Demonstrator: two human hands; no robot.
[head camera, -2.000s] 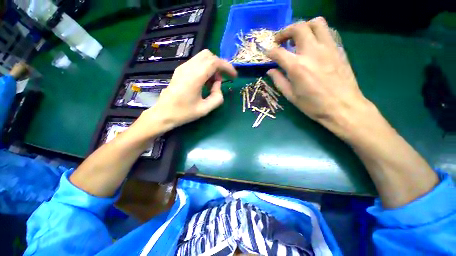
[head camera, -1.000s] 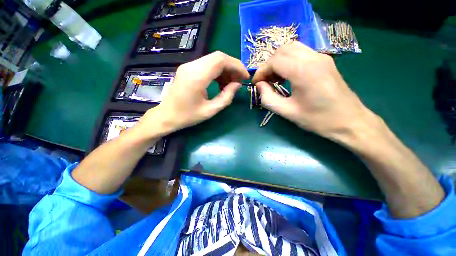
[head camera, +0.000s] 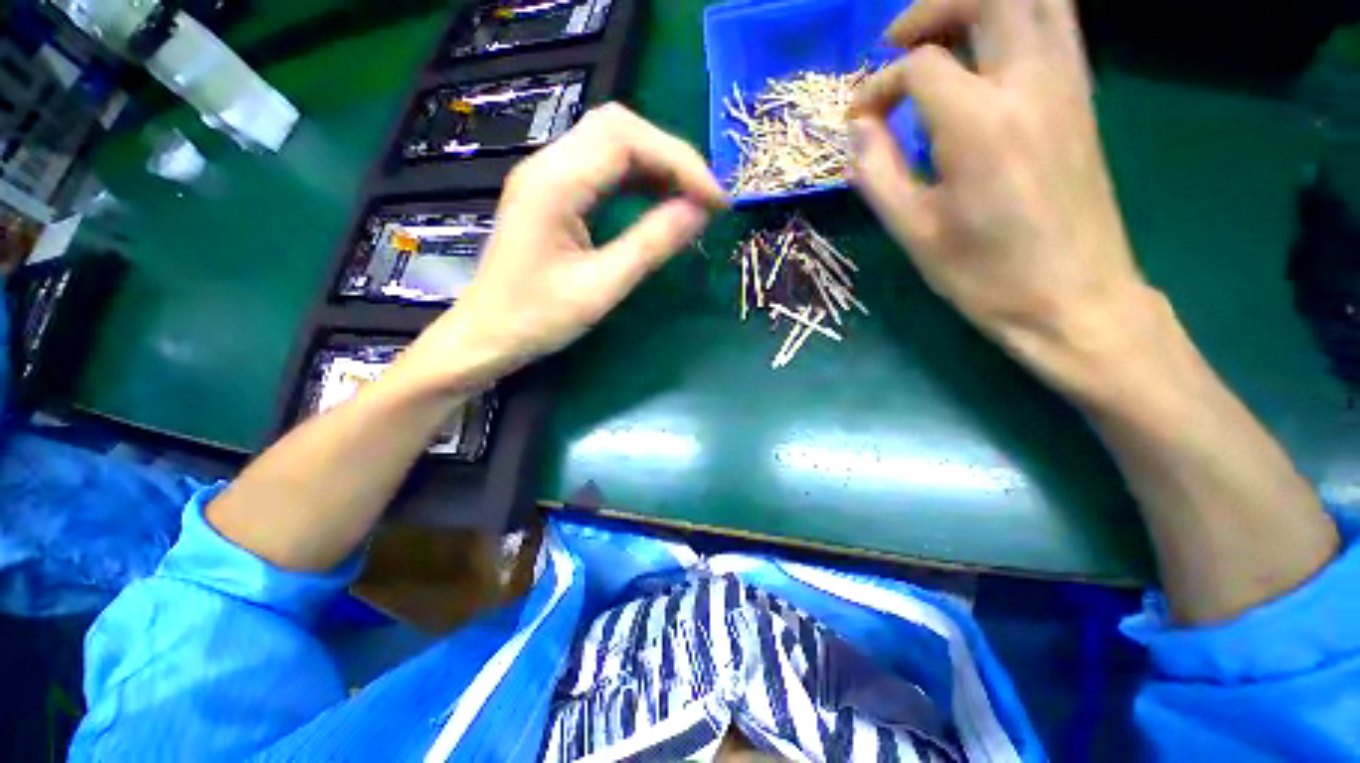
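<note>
My left hand (head camera: 574, 239) is raised over the mat, left of the blue parts bin; thumb and forefinger tips are close together, with a tiny dark thing perhaps near them, too small to tell. My right hand (head camera: 999, 172) is at the right side of the blue parts bin (head camera: 798, 38), thumb and forefinger bent; whether it pinches a strip cannot be told. The bin holds many beige strip parts (head camera: 806, 131). A loose pile of strips (head camera: 798, 283) lies on the mat below the bin.
A long black phone tray (head camera: 512, 447) lies left of my hands, with several phone housings (head camera: 497, 114) in its recesses. My left forearm passes over its near end. Dark pieces (head camera: 1327, 276) lie at the far right. A blue sleeve (head camera: 15, 298) shows at the left edge.
My hands were together above the pile one second ago. My right hand has moved up and right to the bin. My left hand has shifted slightly left and up. The loose pile is uncovered.
</note>
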